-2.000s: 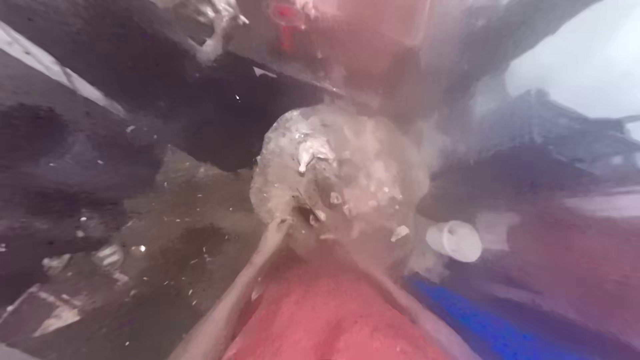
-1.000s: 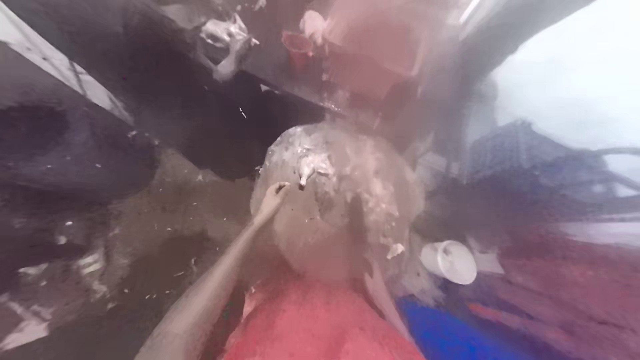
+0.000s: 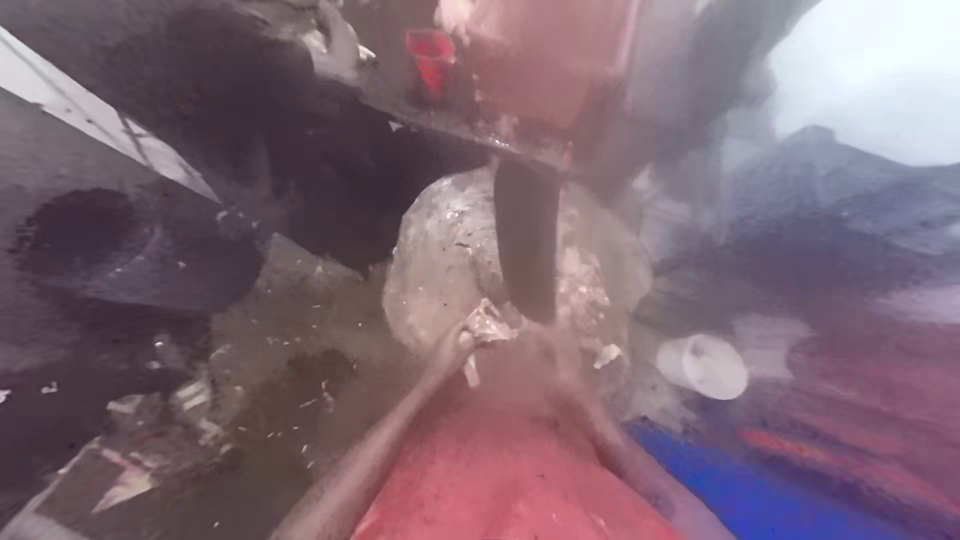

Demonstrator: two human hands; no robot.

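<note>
A round, pale, worn block (image 3: 442, 262) stands in front of me, with pale scraps on its right side. A dark, broad blade-like shape (image 3: 527, 240) stands upright over the block; its lower end is near my hands and what it is cannot be told. My left hand (image 3: 459, 343) grips a pale, ragged piece (image 3: 489, 322) at the near edge of the block, close to my red clothing. My right hand (image 3: 546, 346) is beside the foot of the dark shape, blurred, so its fingers and any hold are unclear.
A white plastic cup or small bucket (image 3: 716, 366) lies at the right, above a blue sheet (image 3: 750, 487). A red container (image 3: 431, 56) is on the ledge beyond the block. Scraps litter the ground at left, near a dark round vessel (image 3: 82, 232).
My left hand has come back from the middle of the block to its near edge. The dark upright shape now shows over the block, where the earlier frames do not show it.
</note>
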